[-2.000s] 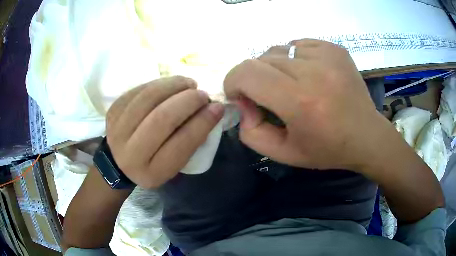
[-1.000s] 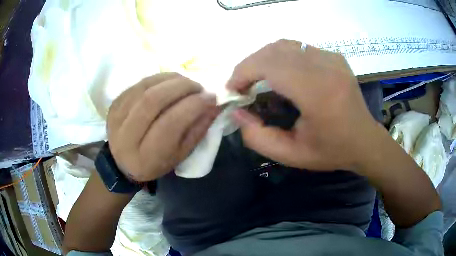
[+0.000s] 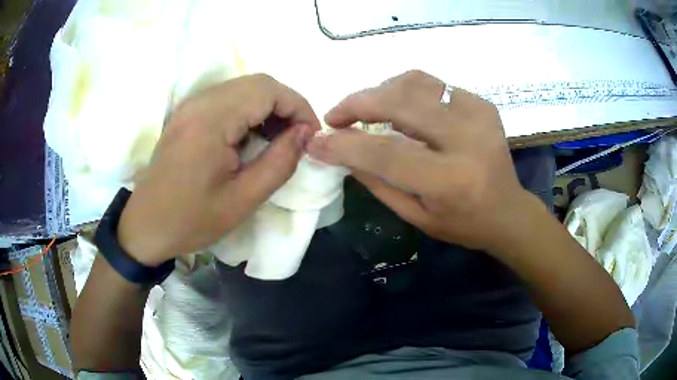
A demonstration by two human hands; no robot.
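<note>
A cream garment piece (image 3: 286, 237) hangs below my fingertips in front of my dark-clothed torso, with a rounded strip end at its lower edge. My left hand (image 3: 223, 159), with a dark band at the wrist, pinches the cloth between thumb and forefinger. My right hand (image 3: 434, 156), with a ring on one finger, pinches the same cloth just beside the left fingertips. The exact edge between the fingertips is partly hidden. More of the pale cloth (image 3: 111, 96) lies bunched on the table at the left, looking white in glare.
The white table (image 3: 416, 56) has a printed ruler (image 3: 557, 93) along its curved front edge. A dark-outlined bed panel (image 3: 482, 11) is at the top. A dark tool (image 3: 659, 33) lies at the upper right. Cream heaps (image 3: 623, 230) are low at the right; cartons (image 3: 41, 304) stand at left.
My left hand has turned and opened its grasp to a thumb-and-finger pinch. The fingertips have come together from a wider gap, and more cloth hangs below them. The view has shifted slightly.
</note>
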